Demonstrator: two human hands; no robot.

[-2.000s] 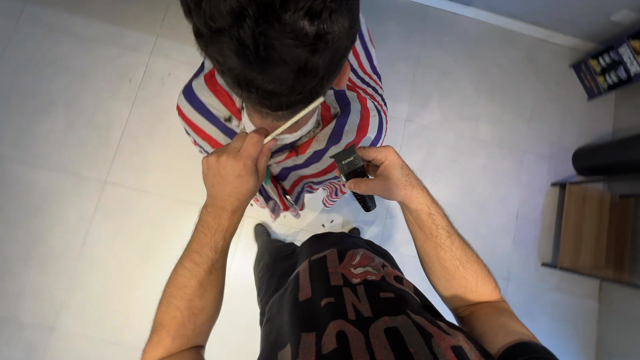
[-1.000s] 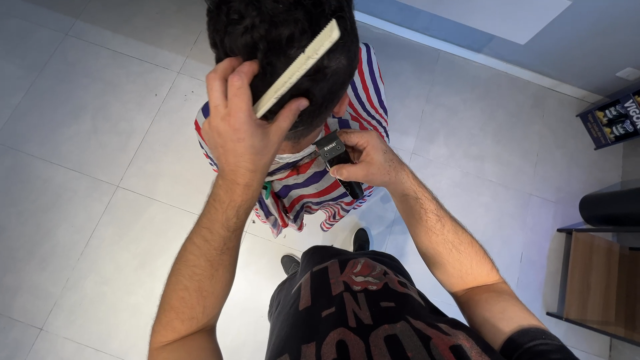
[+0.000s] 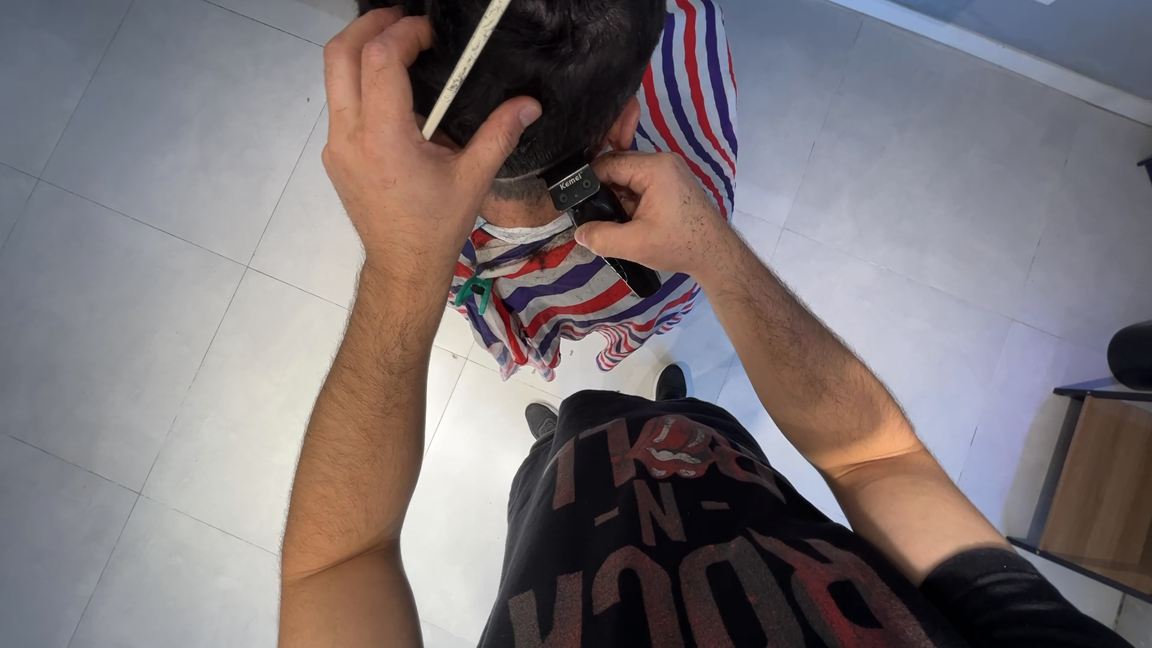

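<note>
My left hand point(image 3: 405, 144) lies against the back of a person's dark-haired head point(image 3: 549, 72), with a pale comb point(image 3: 465, 67) held between thumb and fingers. In my right hand point(image 3: 661, 211) is a black Kemei hair clipper point(image 3: 576, 187), its blade end at the nape just below the hairline, near the ear. A striped red, white and blue cape point(image 3: 567, 288) covers the person's shoulders, with a white band at the neck. Dark hair clippings lie on the cape below the nape, and a green clip point(image 3: 474, 292) holds the fabric there.
Light grey floor tiles point(image 3: 180, 297) spread around us. A wooden shelf unit with a dark frame point(image 3: 1102, 486) stands at the right edge, a black rounded object point(image 3: 1132, 355) on top. A wall with a pale baseboard point(image 3: 1008, 58) crosses the upper right. My shoes point(image 3: 670, 382) are below the cape.
Two seconds ago my left hand was at the nape with the comb; it has since moved onto the head. The clipper has come up from over the cape to the nape.
</note>
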